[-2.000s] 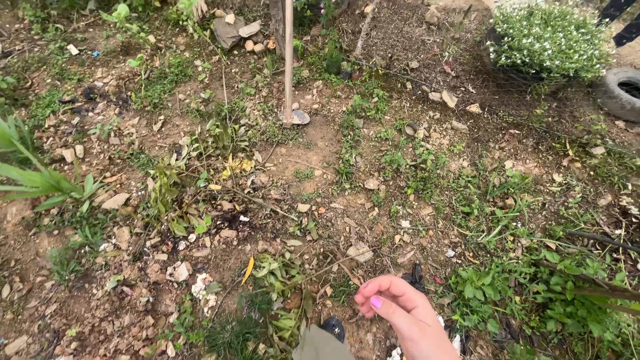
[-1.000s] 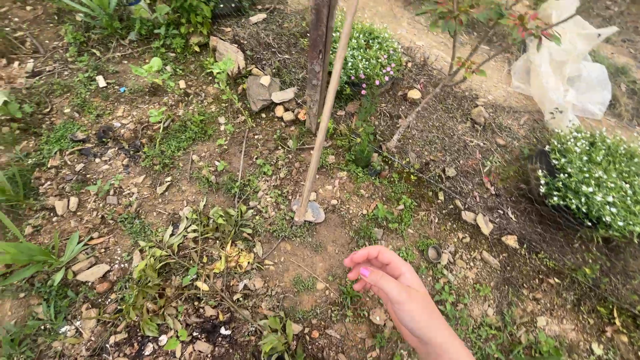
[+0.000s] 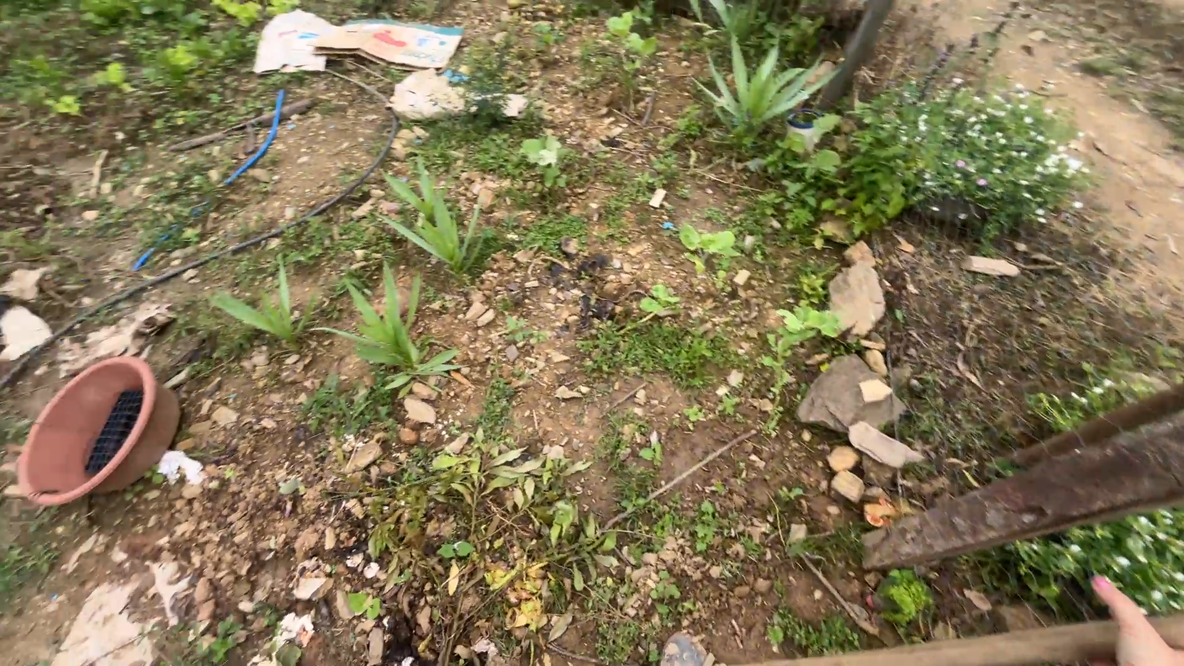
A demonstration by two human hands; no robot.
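Observation:
At the bottom right corner, my right hand [image 3: 1136, 629] is partly in view, its thumb raised across a long wooden tool handle [image 3: 980, 645]. The other fingers are out of frame or hidden, so whether they close on the handle cannot be told. The handle runs along the lower edge toward a greyish blade [image 3: 684, 650] on the soil, cut off by the frame. Just above the handle, a weathered wooden post [image 3: 1027, 495] slants in from the right. My left hand is not in view.
A terracotta-coloured plastic basin [image 3: 162, 421] holding a black grid tray stands at the left. A black hose [image 3: 268, 236] and a blue pipe [image 3: 264, 148] lie behind it. Spiky plants [image 3: 384, 328], cut leafy branches [image 3: 499, 499] and rocks [image 3: 846, 393] cover parts of the ground.
The view has swung left and tilted, bringing in the basin and hoses. My right hand, apart from the handle in the picture a second ago, now overlaps it.

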